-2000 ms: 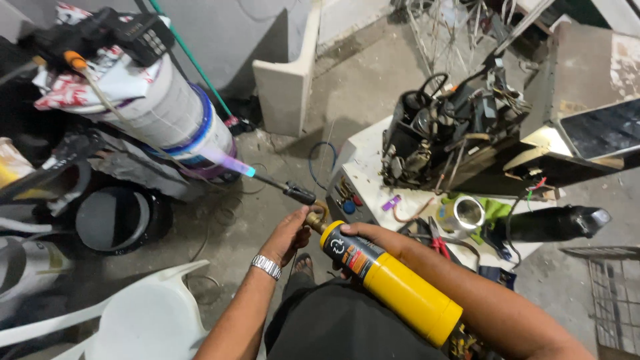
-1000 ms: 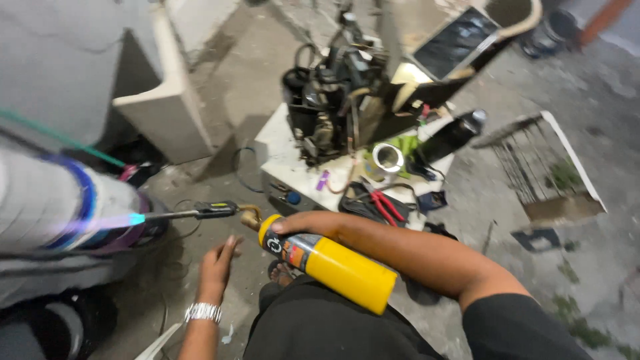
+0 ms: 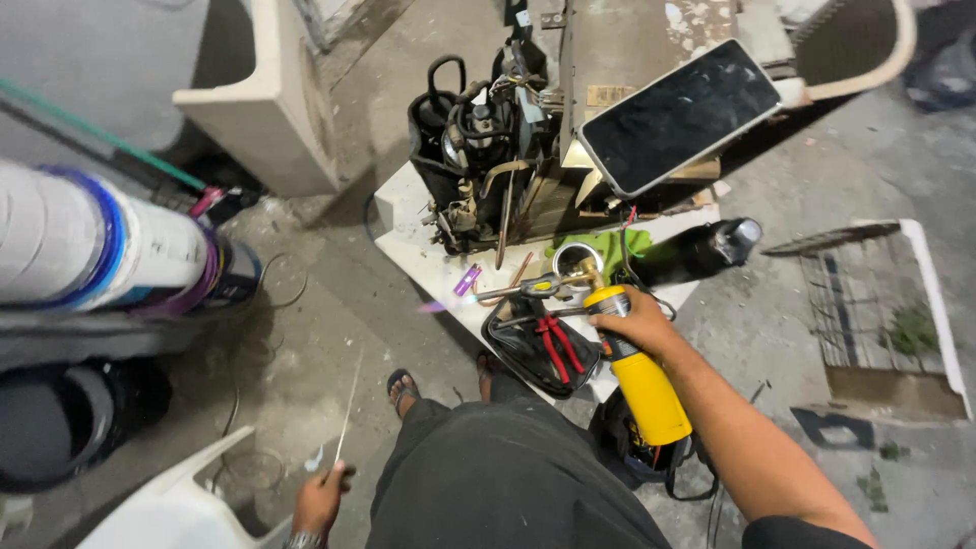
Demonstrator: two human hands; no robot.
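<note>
My right hand (image 3: pixel 637 324) grips the neck of a yellow gas cylinder (image 3: pixel 648 396) with a torch head (image 3: pixel 541 287) on it. A bluish-purple flame (image 3: pixel 446 305) burns at the nozzle, which points left over the white work surface. Low at the left, my left hand (image 3: pixel 320 496) pinches a thin, light-coloured rod (image 3: pixel 351 404) that stands up from its fingers. Below the torch, red-handled pliers (image 3: pixel 560 351) lie on a black case (image 3: pixel 507 335). A purple lighter (image 3: pixel 467 280) and a bent copper tube (image 3: pixel 524 268) are near the nozzle. Behind it is an open can (image 3: pixel 577 261).
A compressor-like assembly (image 3: pixel 480 145) with tubes stands on the white surface (image 3: pixel 412 221). A phone (image 3: pixel 682 118) sits over a metal housing, with a black bottle (image 3: pixel 694 248) below. Stacked buckets (image 3: pixel 152 252) and a white plastic chair (image 3: pixel 168 496) are at left. A wire rack (image 3: pixel 869 305) lies right.
My left hand, empty near the torch earlier, is now lower and holds a thin rod. The lit torch in my right hand has moved over the work surface. The view has shifted.
</note>
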